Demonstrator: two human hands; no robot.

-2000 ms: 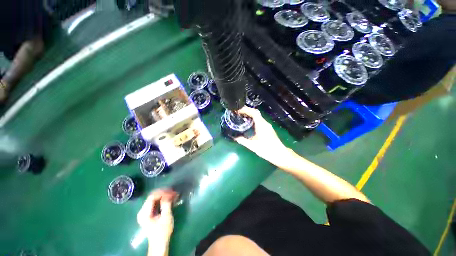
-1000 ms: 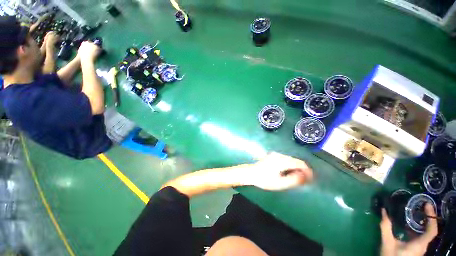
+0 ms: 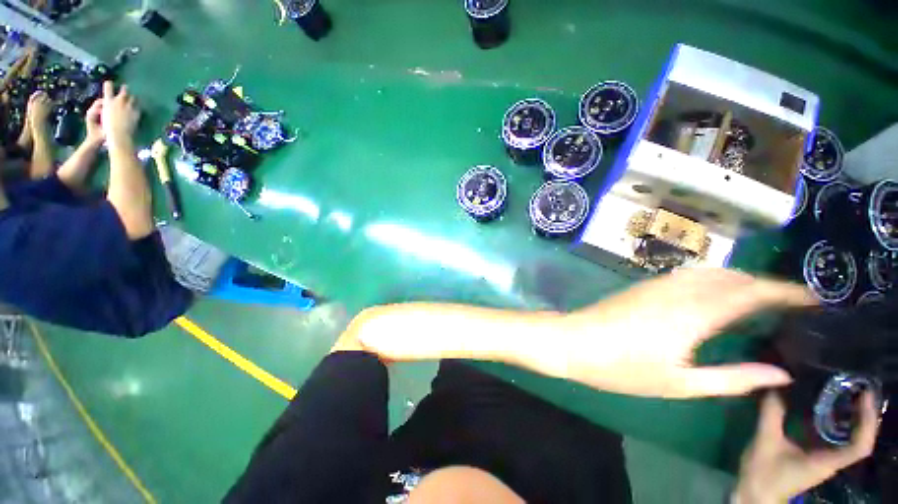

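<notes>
My left hand reaches across to the right, in front of the screw feeder, a white box with blue sides. Its thumb and fingers are spread; no held object shows between them. The fingertips are near a dark, blurred shape that I cannot make out. My right hand is at the lower right, its thumb and fingers around a black cylindrical unit with its silver-ringed face up. More black units stand left of the feeder, and several stand right of it.
The glossy green bench spans the view. Wired subassemblies lie at the left beside another worker in dark blue. Two separate units stand near the top edge, one of them a black cylinder. A blue stool is below the bench edge.
My view has swung left, then slightly right and down. My left hand has moved right, and its fingers have spread. My right hand remains around a unit at the right.
</notes>
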